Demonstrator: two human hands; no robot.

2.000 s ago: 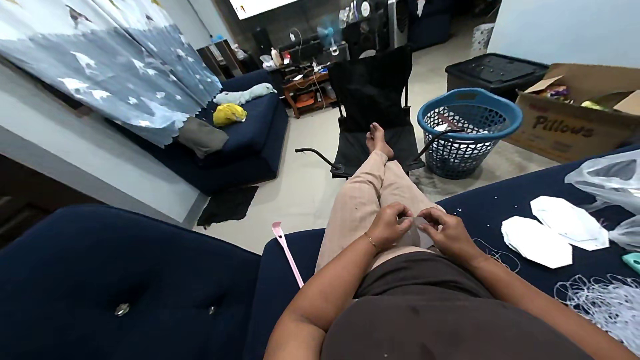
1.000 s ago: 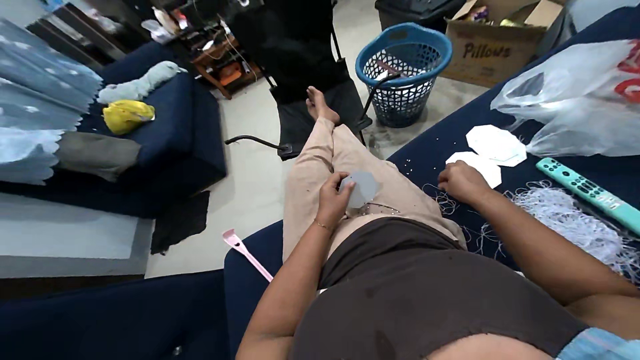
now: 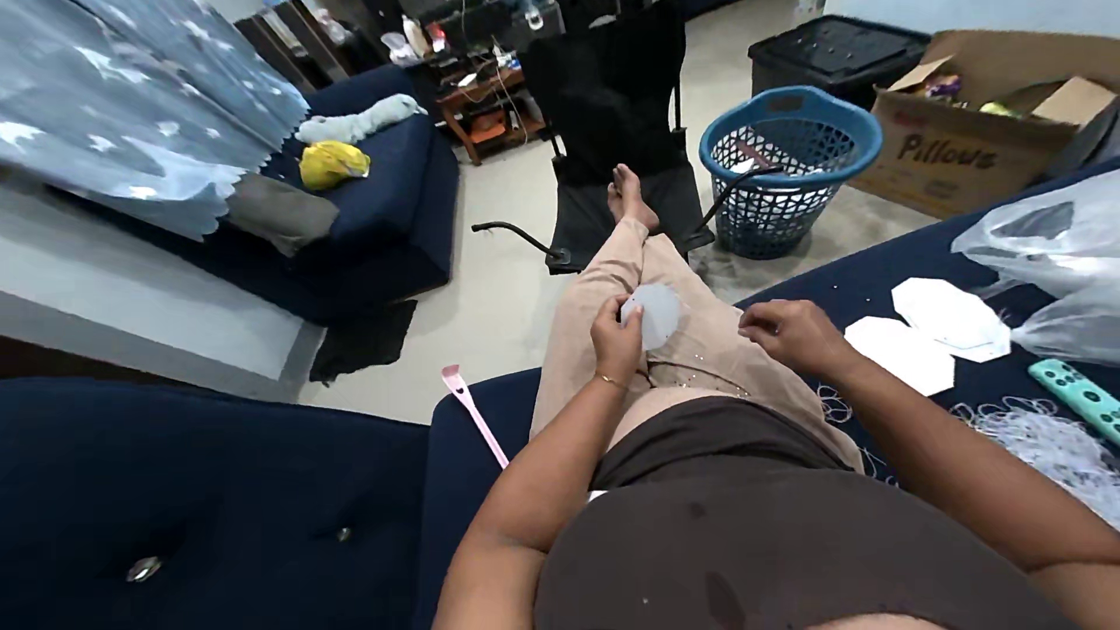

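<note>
My left hand point(image 3: 618, 337) grips the edge of a round translucent white disc point(image 3: 653, 317) above my lap. My right hand point(image 3: 794, 334) is apart from it, over my thigh at the sofa's edge, with fingers bent together; whether something thin is between the fingertips I cannot tell. Small dark beads or specks point(image 3: 700, 381) lie on my beige trousers. Beside my right forearm, two white octagonal sheets point(image 3: 950, 319) overlap on the navy sofa. A tangle of white thread or cord point(image 3: 1037, 446) lies nearer me, next to a teal remote control point(image 3: 1078, 395).
A clear plastic bag point(image 3: 1063, 254) rests at the right. Ahead stand a black folding chair point(image 3: 612, 96) under my feet, a blue laundry basket point(image 3: 779, 175), a black lidded bin point(image 3: 831, 52) and a cardboard box point(image 3: 962, 149). A pink long-handled scratcher point(image 3: 475, 415) lies at my left.
Two seconds ago both hands were together over my lap. One second ago my right hand was at the white sheets; now it is back nearer my thigh. My left hand still holds the disc.
</note>
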